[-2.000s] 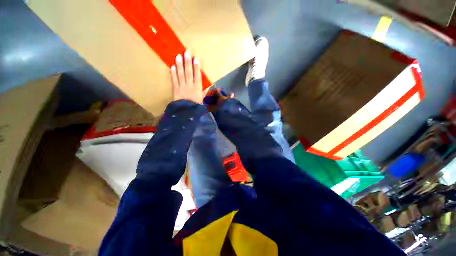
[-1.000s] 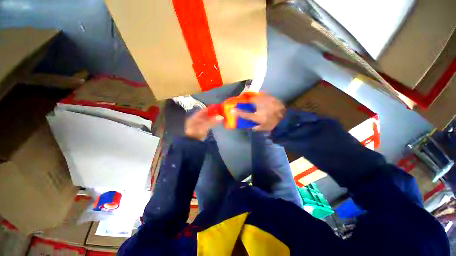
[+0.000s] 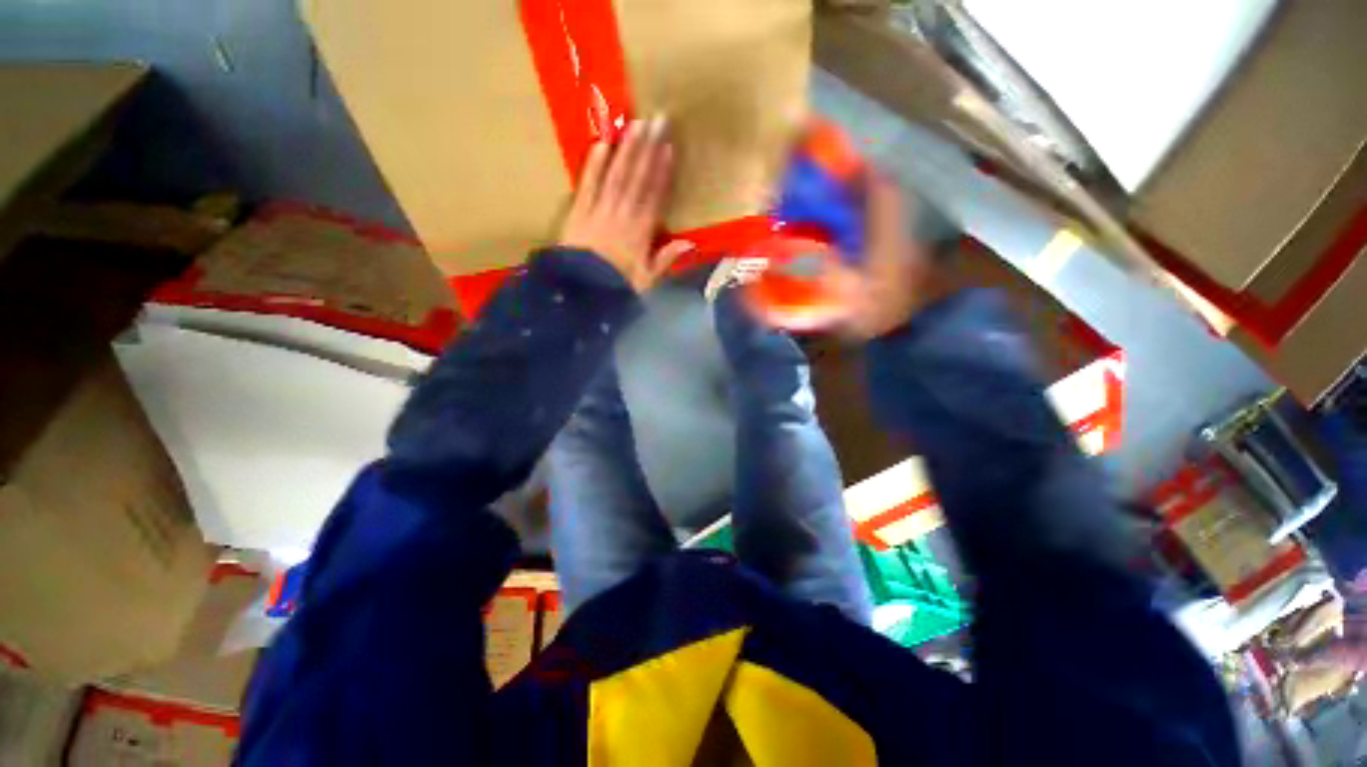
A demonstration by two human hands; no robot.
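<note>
A brown shipping carton [image 3: 435, 135] stands in front of me with a red tape band [image 3: 576, 75] along its centre seam. Red tape also runs along its near edge. My left hand [image 3: 618, 202] lies flat on the carton top near that edge, fingers spread, just right of the centre band. My right hand [image 3: 885, 262], blurred, holds a blue and orange-red tape dispenser [image 3: 817, 202] at the carton's near right corner. Red tape runs between the near edge and the dispenser.
White sheets [image 3: 255, 427] lie on a carton at the left, beside an open carton [image 3: 105, 555]. A taped carton [image 3: 982, 352] and a green tote [image 3: 915, 592] are at the lower right. Another carton with a white sheet [image 3: 1139, 90] is at the upper right.
My left hand has moved from beside the dispenser onto the carton top. My right hand has moved right and up with the dispenser. Red tape now lies along the near edge.
</note>
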